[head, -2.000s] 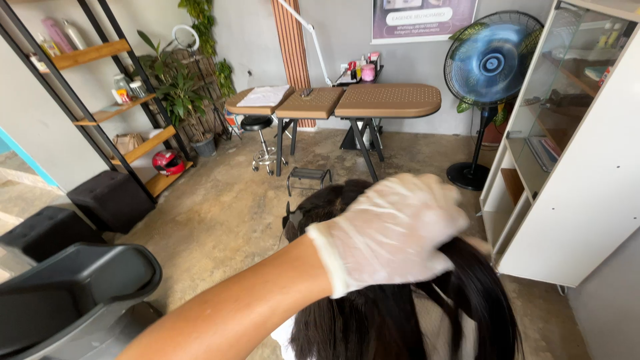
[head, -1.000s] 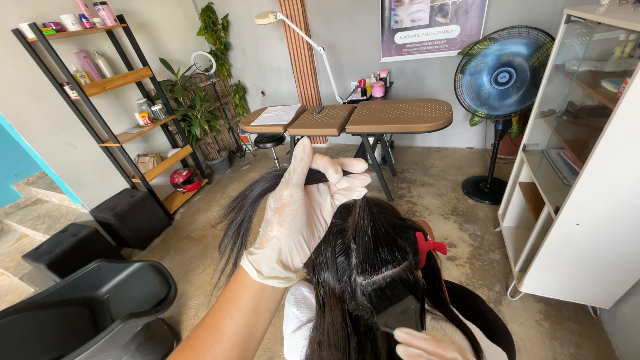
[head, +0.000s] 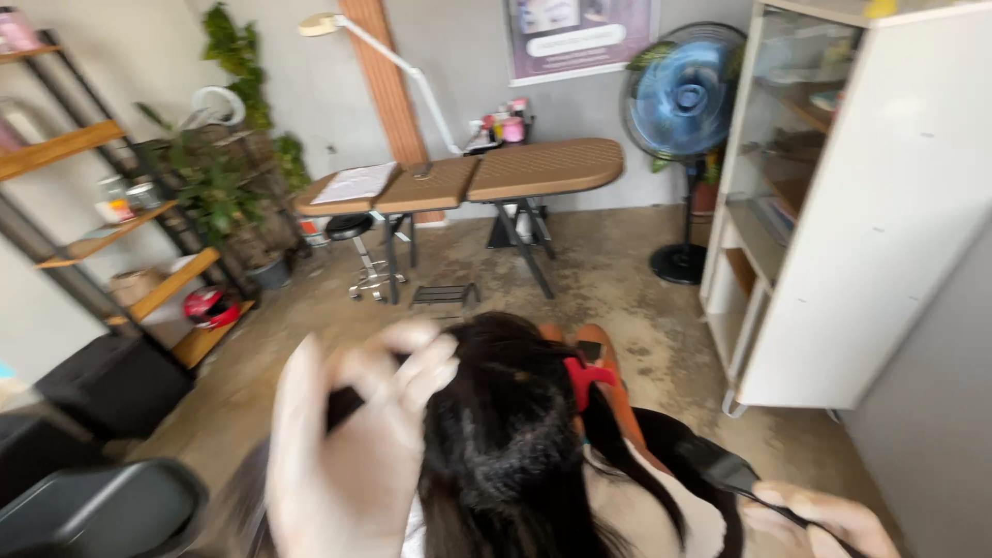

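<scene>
A seated person's dark hair (head: 504,418) fills the lower middle, with a pale wet-looking band across it and a red hair clip (head: 583,380) at its right side. My left hand (head: 349,449), in a whitish glove, is raised at the left of the head, its fingers pinching a lifted section of hair that hangs behind the hand. At the lower right, my right hand (head: 821,515), also gloved, grips the thin handle of a black tint brush (head: 721,465), whose wide end points toward the person's shoulder. Motion blur softens both hands.
A dark plastic basin (head: 116,511) stands at the lower left, near black stools. Shelves (head: 170,287) with a red helmet line the left. Ahead are a brown treatment bed (head: 542,167), a wheeled stool and a black footstep (head: 446,294); a fan (head: 686,101) and a white cabinet (head: 876,232) stand right.
My right hand and the brush have moved away from the hair to the right since one second ago. My left hand still holds hair at the head's left; two seconds ago a gloved hand was over the head.
</scene>
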